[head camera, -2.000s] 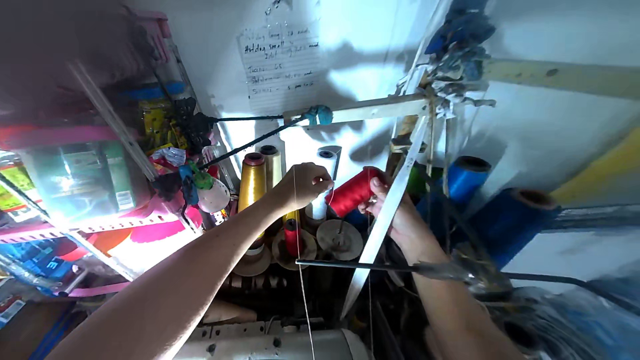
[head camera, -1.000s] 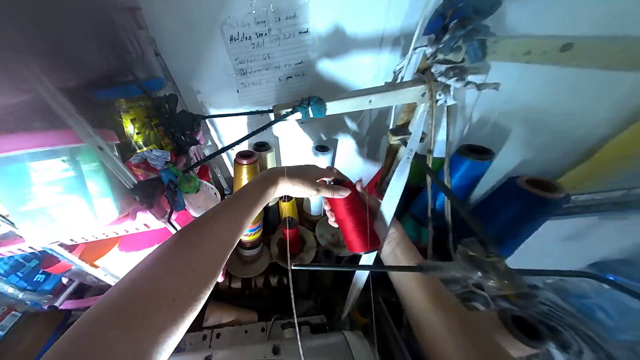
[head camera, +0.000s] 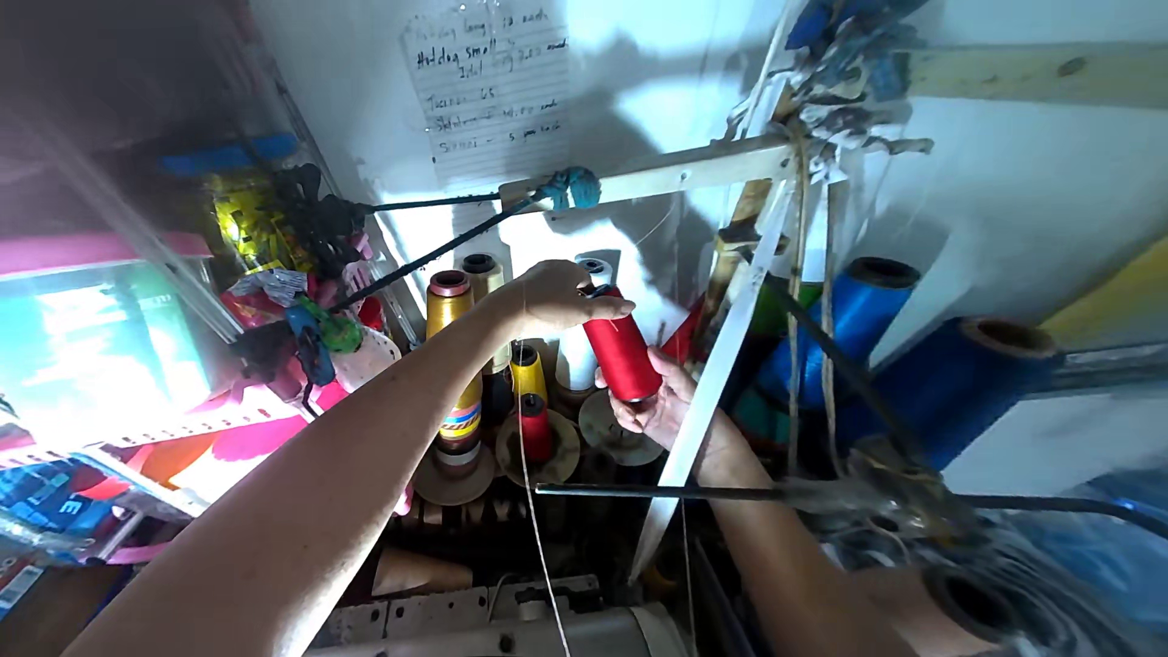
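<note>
A cone of red thread (head camera: 622, 351) tilts between my two hands. My left hand (head camera: 558, 299) is at its top end, fingers curled over the rim and thumb along the side. From below, my right hand (head camera: 659, 401) holds its lower end with the fingers around it. Behind and left of the hands stand a gold thread cone (head camera: 449, 310), a yellow spool (head camera: 527, 370) and a small red spool (head camera: 536, 429). A white thread cone (head camera: 575, 356) is just behind the held cone. Round spool plates, one of them a bare disc (head camera: 620, 433), lie beneath.
A white slat (head camera: 721, 365) crosses in front of my right wrist, and a dark rod (head camera: 657, 492) runs below the hands. Blue rolls (head camera: 958, 392) stand at right. A sewing machine's metal body (head camera: 584, 634) is at the bottom. Left is a shelf with a plastic container (head camera: 100, 338).
The red cone was lying nearly level two seconds ago and is now more upright. My left hand, apart from it then, has come onto its top end.
</note>
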